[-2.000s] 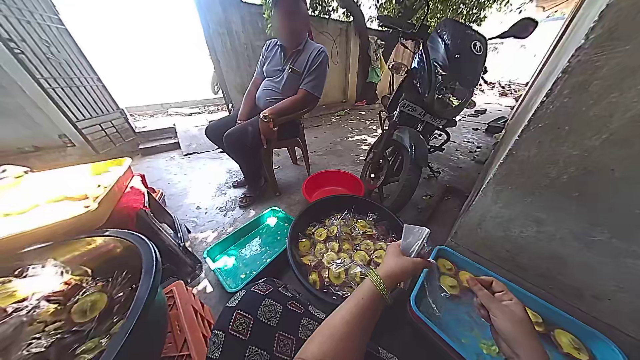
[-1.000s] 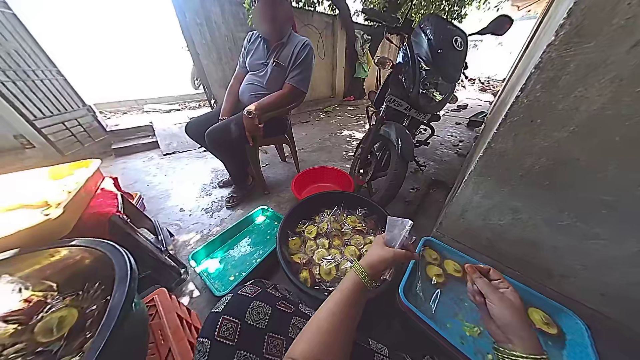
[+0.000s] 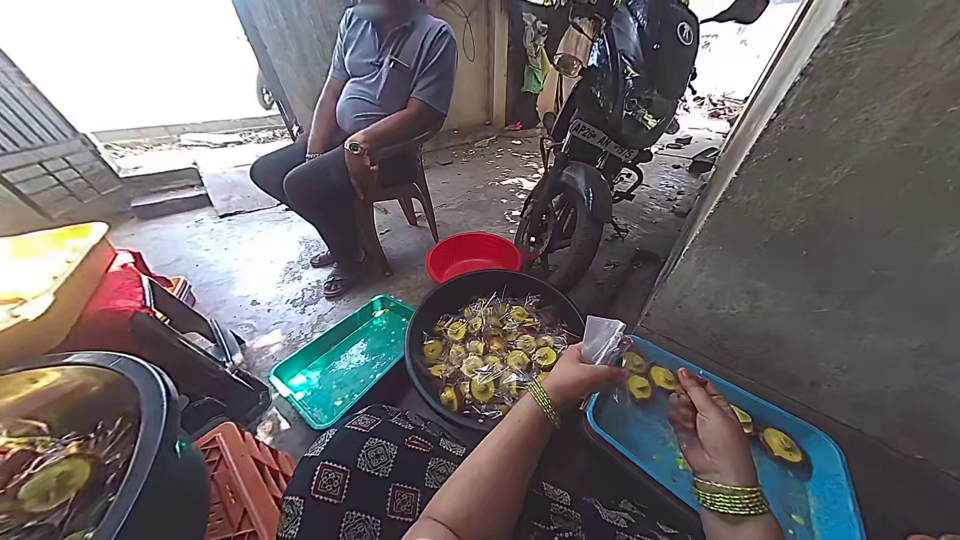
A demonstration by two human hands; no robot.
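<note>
My left hand point(image 3: 585, 375) grips several clear plastic bags point(image 3: 602, 339) between the black tub and the blue tray. My right hand point(image 3: 709, 427) is raised over the blue tray point(image 3: 829, 457), its thumb and fingertips pinched together; whether anything small is between them cannot be told. On the tray lie several yellow-green round pieces point(image 3: 781, 445), some left of my right hand and some right of it. The round black tub point(image 3: 414, 352) beside my left forearm holds many similar pieces wrapped in clear plastic point(image 3: 482, 388).
A green tray point(image 3: 337, 367) and a red basin point(image 3: 474, 255) lie beyond my lap. At left are a dark tub point(image 3: 161, 420), an orange crate point(image 3: 244, 480) and a yellow tub point(image 3: 45, 300). A seated person point(image 3: 375, 97) and a motorcycle point(image 3: 600, 150) are ahead; a wall point(image 3: 810, 225) stands right.
One second ago my right hand was lower over the blue tray and farther from my left hand; now it is closer to the bags. My left hand still holds the bags.
</note>
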